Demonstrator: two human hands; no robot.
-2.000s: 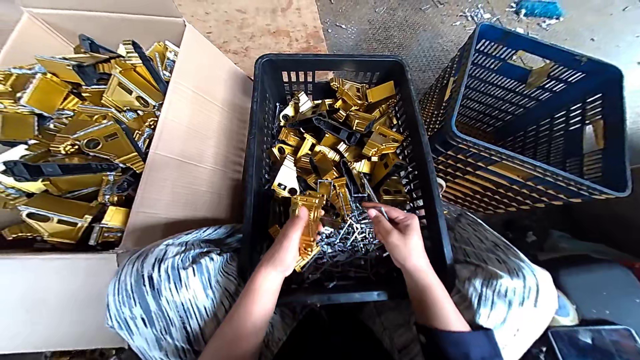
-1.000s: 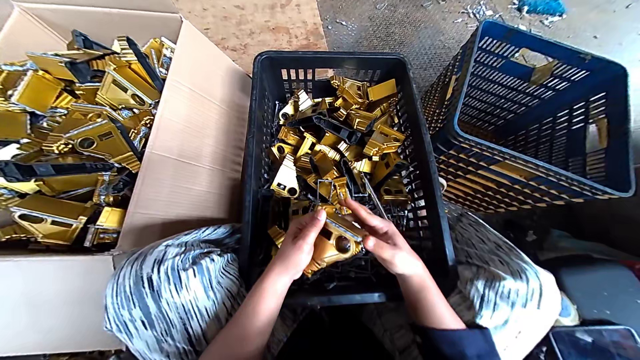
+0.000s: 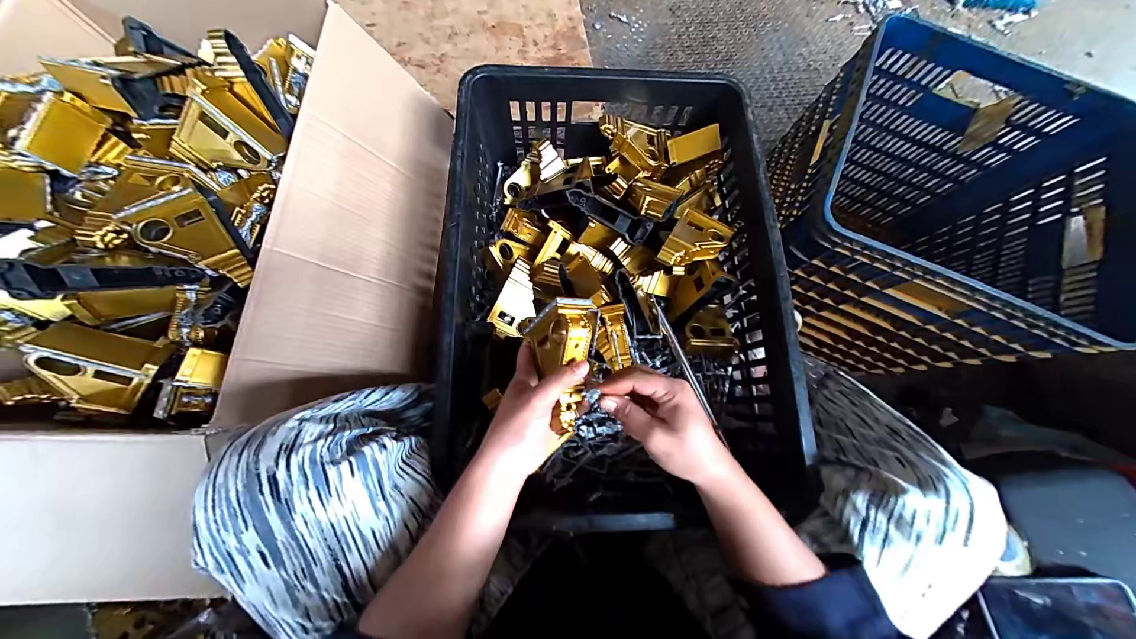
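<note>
My left hand (image 3: 532, 413) grips a shiny gold-coloured part (image 3: 568, 335), held upright over the near end of a black plastic crate (image 3: 772, 293). Close to that part's lower right side, my right hand (image 3: 661, 417) pinches a small greyish piece (image 3: 593, 398) between thumb and forefinger; its exact shape is too small to tell. Gold parts with round and square holes (image 3: 697, 238), along with black ones (image 3: 612, 216), fill the crate's far and middle areas. Thin metal pieces, like screws or pins (image 3: 603, 444), lie below my hands. A long thin metal rod (image 3: 683, 355) leans beside my right hand.
On the left stands an open cardboard box (image 3: 346, 231) heaped with similar gold and black parts (image 3: 186, 213). A blue slatted plastic crate (image 3: 967, 275) is at the right. My knees in patterned trousers (image 3: 315, 497) flank the black crate. Scraps lie on the floor (image 3: 754, 35).
My left hand has turned the gold part from a flatter pose to upright. My right hand has come off its side and now pinches a small piece beside it.
</note>
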